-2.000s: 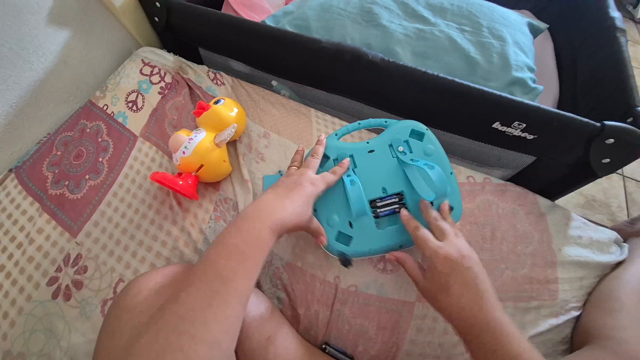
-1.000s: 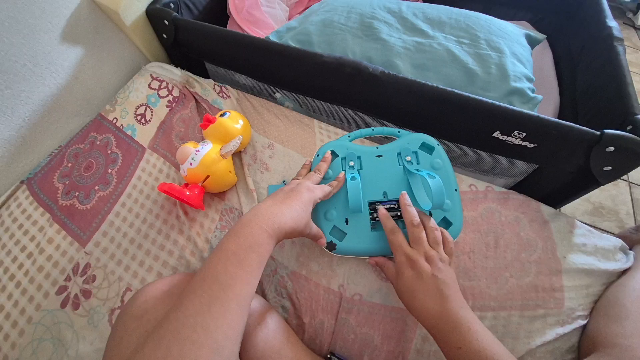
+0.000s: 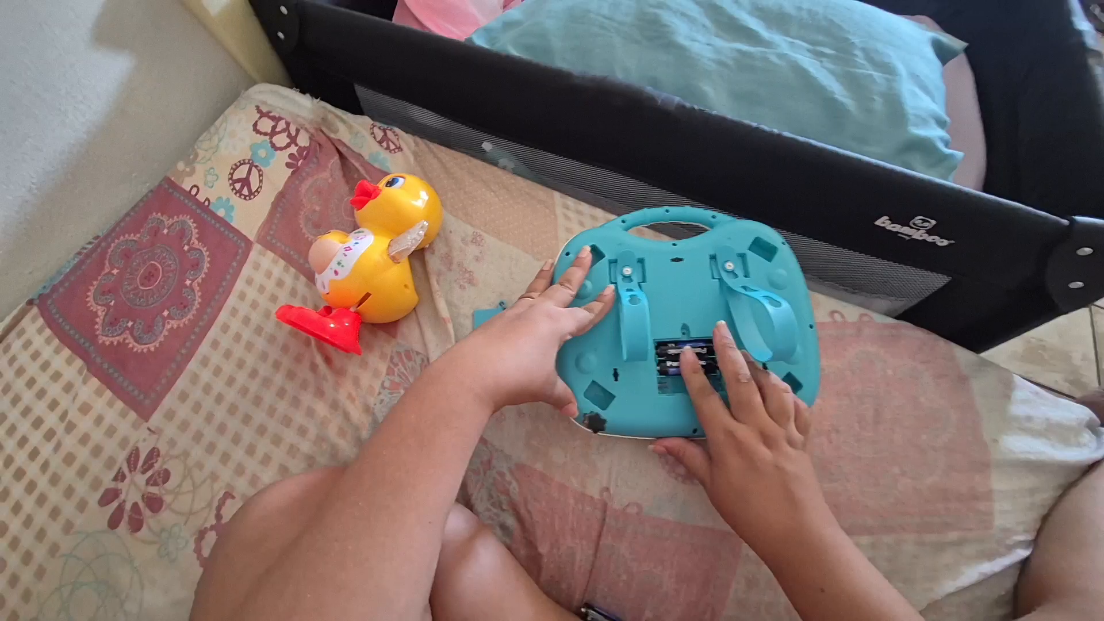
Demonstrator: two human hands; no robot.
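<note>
A teal plastic toy (image 3: 677, 302) with a carry handle and two strap-like legs lies back side up on the bed. Its battery compartment is uncovered, and batteries (image 3: 681, 355) sit inside. My left hand (image 3: 539, 336) rests spread on the toy's left edge, fingertips on the back and thumb at the lower side. My right hand (image 3: 750, 414) lies over the lower right of the toy; a fingertip touches the batteries and the thumb is by the bottom edge. A small teal piece (image 3: 488, 316) shows partly behind my left hand.
A yellow toy duck (image 3: 379, 259) with a red foot part (image 3: 321, 326) lies to the left on the patterned bedsheet (image 3: 345, 440). Beyond the bed stands a black playpen (image 3: 733, 138) holding a teal pillow (image 3: 733, 69). A dark cylindrical object (image 3: 597, 612) shows at the bottom edge.
My right hand has moved from beside the compartment onto the batteries. My left hand has stayed at the toy's left side.
</note>
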